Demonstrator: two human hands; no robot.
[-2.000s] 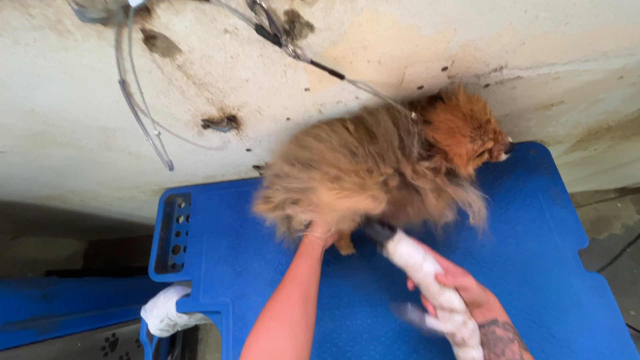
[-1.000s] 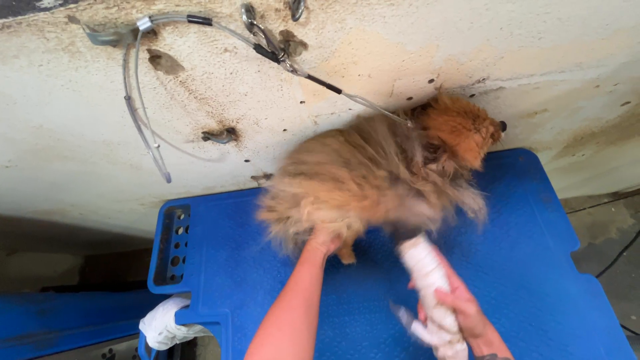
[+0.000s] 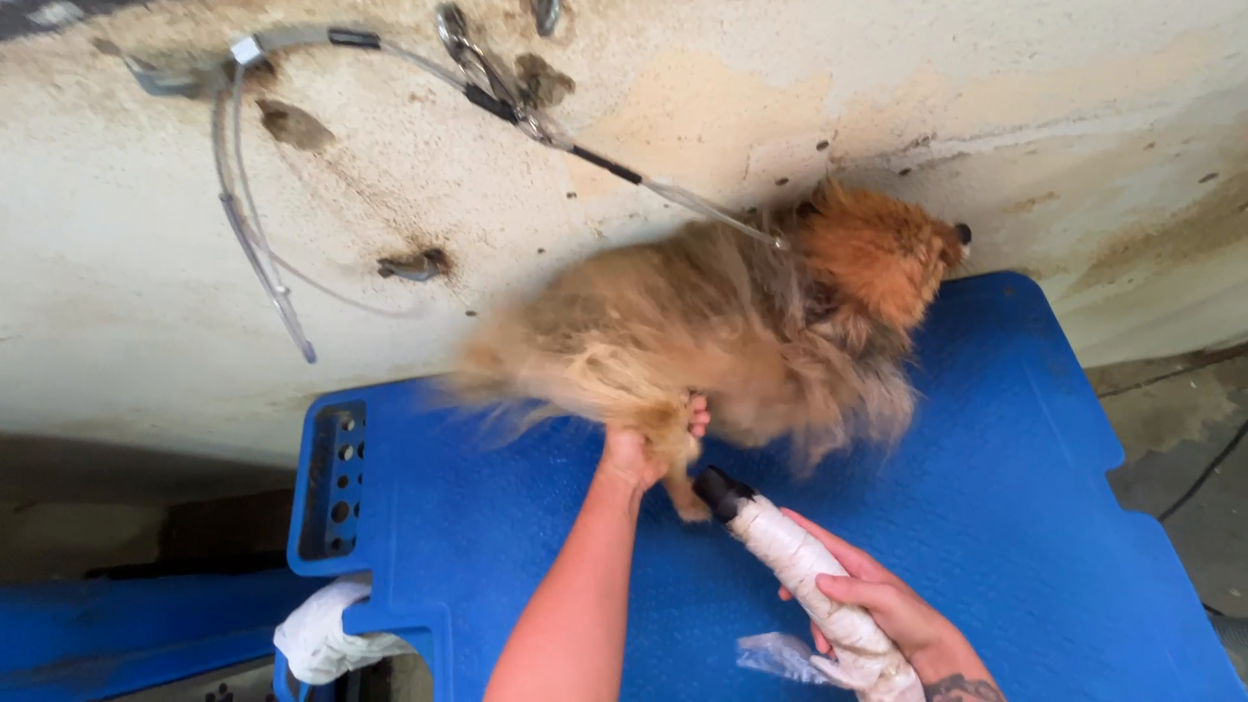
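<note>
A fluffy tan dog (image 3: 673, 331) stands on a blue plastic grooming table (image 3: 955, 487), its orange-brown head at the right and facing away to the right. A cable tether (image 3: 692, 202) runs from the wall to its neck. My left hand (image 3: 643, 444) is closed around the dog's hind leg, with the lower leg and paw showing below it. In my right hand (image 3: 877, 595) is a dryer hose (image 3: 809, 575) wrapped in whitish tape, its black nozzle (image 3: 723, 493) pointing up and left, close beside that paw. The dog's fur looks blown and blurred.
Behind the dog rises a stained, pale wall (image 3: 585, 127) with metal hooks and a hanging cable loop (image 3: 239, 205). A white cloth (image 3: 327, 634) hangs at the table's left edge, below a slotted tray with holes (image 3: 331, 478). A dark cord (image 3: 1204, 473) lies at the far right.
The nozzle has moved from the fur of the dog's underside to beside the hind paw. My left hand now wraps the hind leg more visibly.
</note>
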